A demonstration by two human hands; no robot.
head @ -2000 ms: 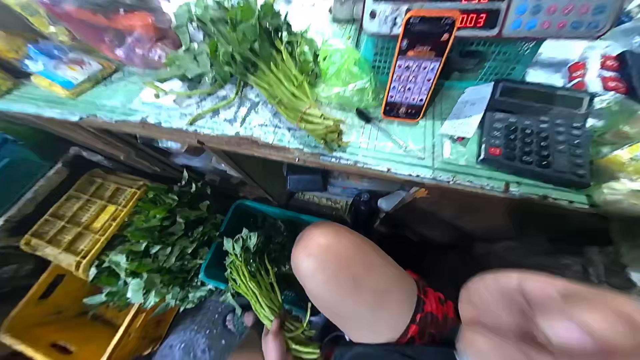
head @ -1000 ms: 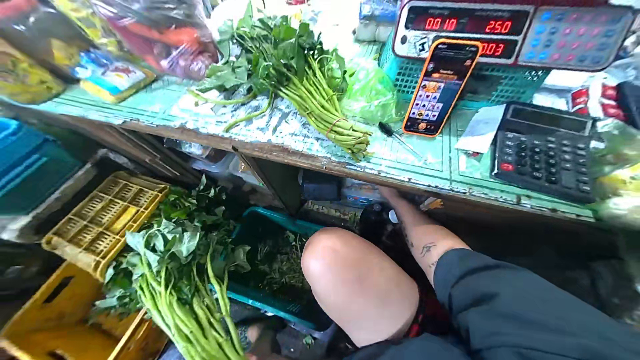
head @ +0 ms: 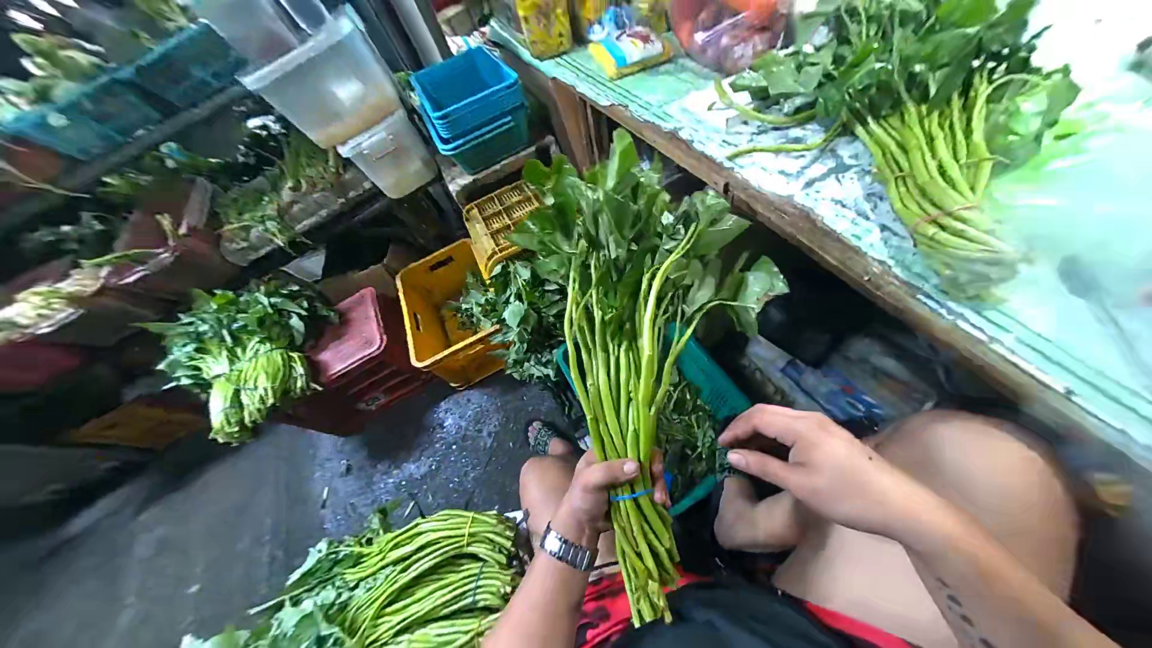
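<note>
A bunch of long-stemmed leafy greens [head: 621, 360] stands upright, leaves up, in my left hand [head: 601, 486], which is closed round the lower stems. A blue band [head: 630, 495] circles the stems at that hand. My right hand [head: 792, 459] is just to the right of the bunch, fingers apart and partly curled, holding nothing. Behind the bunch is a teal plastic crate [head: 711, 378] with loose leaves inside. More bundled greens [head: 432, 585] lie at the lower left, beside my left forearm.
A green-painted wooden counter [head: 801, 216] runs along the right, bearing another bundle of greens [head: 945, 171]. A yellow crate [head: 441, 315] and a red crate [head: 360, 351] stand ahead, with greens on the left [head: 243, 360]. Blue bins [head: 468, 99] are stacked farther back.
The view has swung left. The bunch in my left hand, low among the crates a second ago, is now raised upright before me. My right arm has come back from under the counter.
</note>
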